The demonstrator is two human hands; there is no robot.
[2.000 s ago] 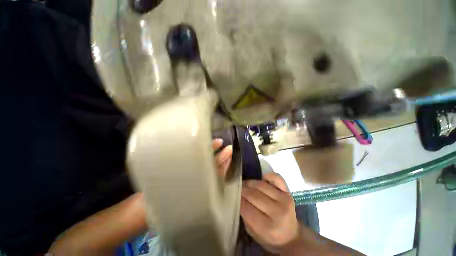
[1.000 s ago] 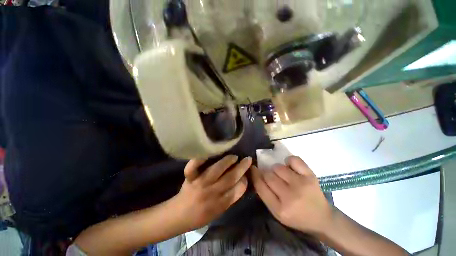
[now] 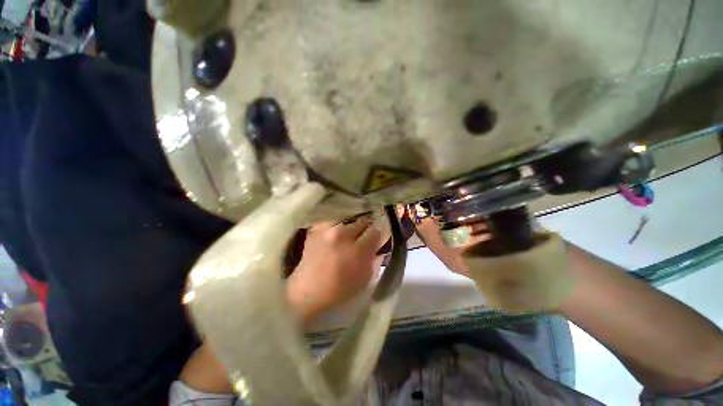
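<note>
A large black garment (image 3: 103,198) fills the left side, and a small dark part of it shows under the machine head near the needle area (image 3: 420,210). My left hand (image 3: 337,266) is left of the needle area, fingers bent on the black cloth, partly behind the cream guard loop (image 3: 238,293). My right hand (image 3: 445,244) reaches in from the right, its fingertips close to the needle area. Machine parts hide most of it, so its grip is unclear. The contact between needle and cloth is hidden.
The cream machine head (image 3: 380,87) covers the upper middle, with a yellow warning sticker (image 3: 388,178). Pink and blue thread snips (image 3: 636,195) and a thread end (image 3: 638,229) lie at the right. The table's green edge (image 3: 682,260) curves below them.
Both hands have moved up towards the needle area, and my right hand has gone partly behind machine parts. The view has shifted, with the head larger and the snips mostly covered.
</note>
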